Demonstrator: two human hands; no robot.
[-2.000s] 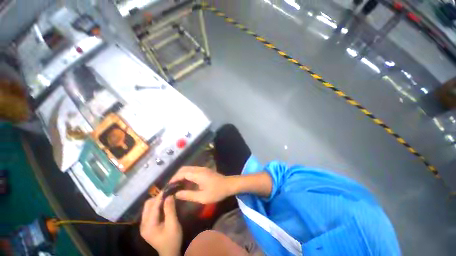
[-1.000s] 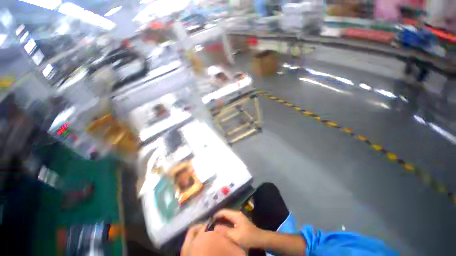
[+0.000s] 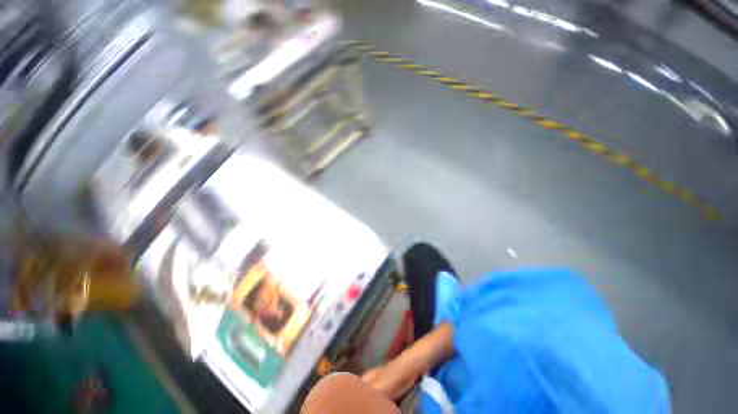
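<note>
The frame is blurred. My right forearm shows in a blue sleeve, and my right hand [image 3: 385, 378] is mostly hidden behind a rounded skin-coloured shape at the bottom edge. I cannot tell what that shape is or whether my right hand holds anything. My left hand cannot be made out. No held piece shows. The orange fixture [image 3: 252, 284] with its dark recess sits on the white machine [image 3: 305, 213], left of my forearm. The teal cover [image 3: 241, 344] lies beside its near left side. A red button [image 3: 354, 291] is on the machine's front.
A green mat [image 3: 121, 368] lies at the lower left, with a blurred dark item on it. Amber-coloured things [image 3: 101, 283] stand behind it. Another white unit and a pale tube frame [image 3: 324, 137] stand beyond the machine. Yellow-black tape [image 3: 550, 123] crosses the grey floor.
The view has tilted back down after swinging up, so the machine looks larger and the far benches have left the picture. My hands and the dark piece seen between them earlier no longer show clearly.
</note>
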